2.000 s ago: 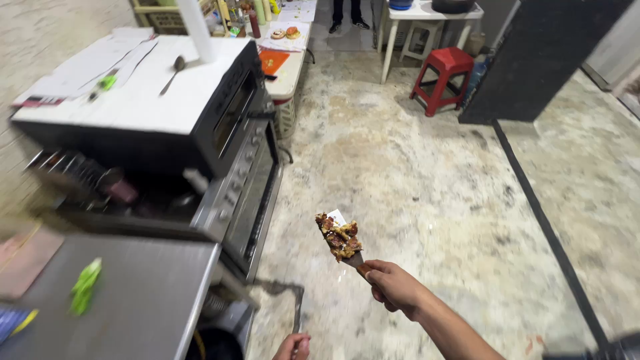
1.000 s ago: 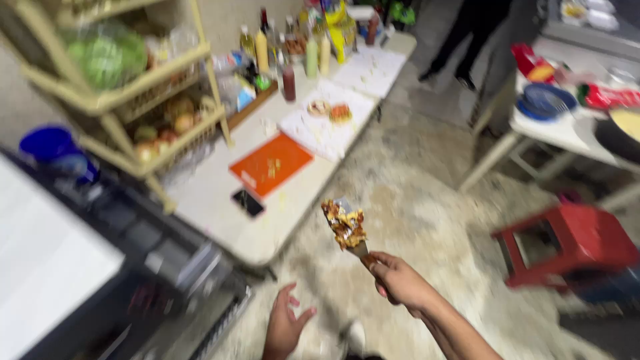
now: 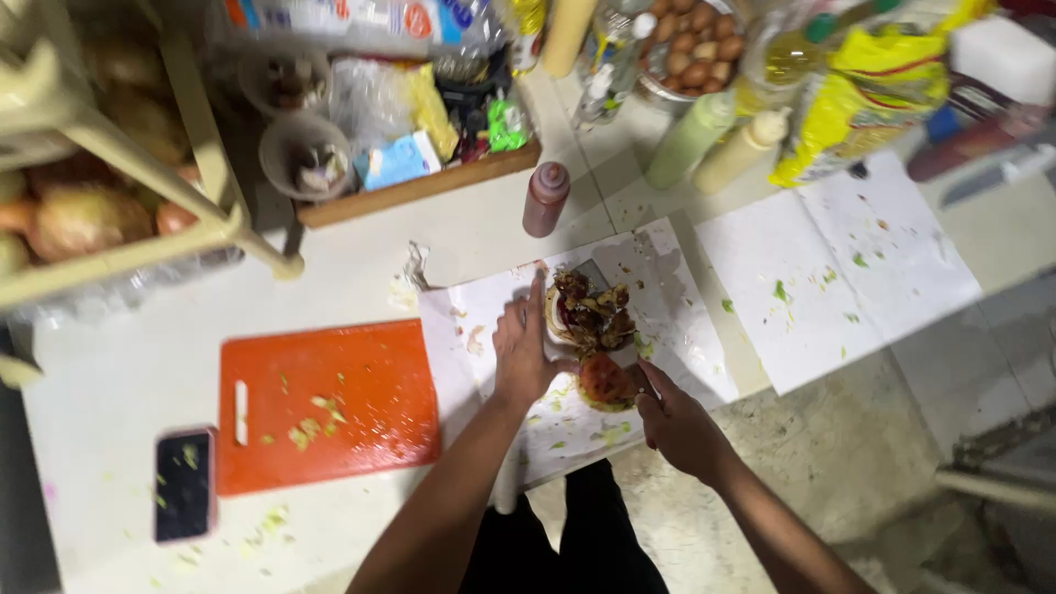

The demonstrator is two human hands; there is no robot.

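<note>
My right hand (image 3: 681,421) grips the handle of a metal spatula (image 3: 591,272), whose blade bears browned chopped meat (image 3: 596,309). Blade and meat are over a bun half with sauce and onion (image 3: 558,320), which they partly cover. Just below, nearer to me, lies the other bun half, topped with a tomato slice (image 3: 606,378). My left hand (image 3: 524,346) is at the left of both halves, fingers spread, its thumb close to the tomato half; whether it touches the bun is unclear. Both halves rest on white paper (image 3: 693,330) strewn with food scraps.
An orange cutting board (image 3: 330,470) and a phone (image 3: 183,487) lie left. Behind stand a red sauce bottle (image 3: 545,202), a wooden tray (image 3: 421,188) of packets, more squeeze bottles (image 3: 691,140) and a bowl of eggs (image 3: 697,49). A rack with onions (image 3: 91,223) juts in at upper left.
The view has moved from the floor by the oven to the table. The meat on the spatula, earlier held over the floor, is now over a bun half. My left hand has come beside the bun.
</note>
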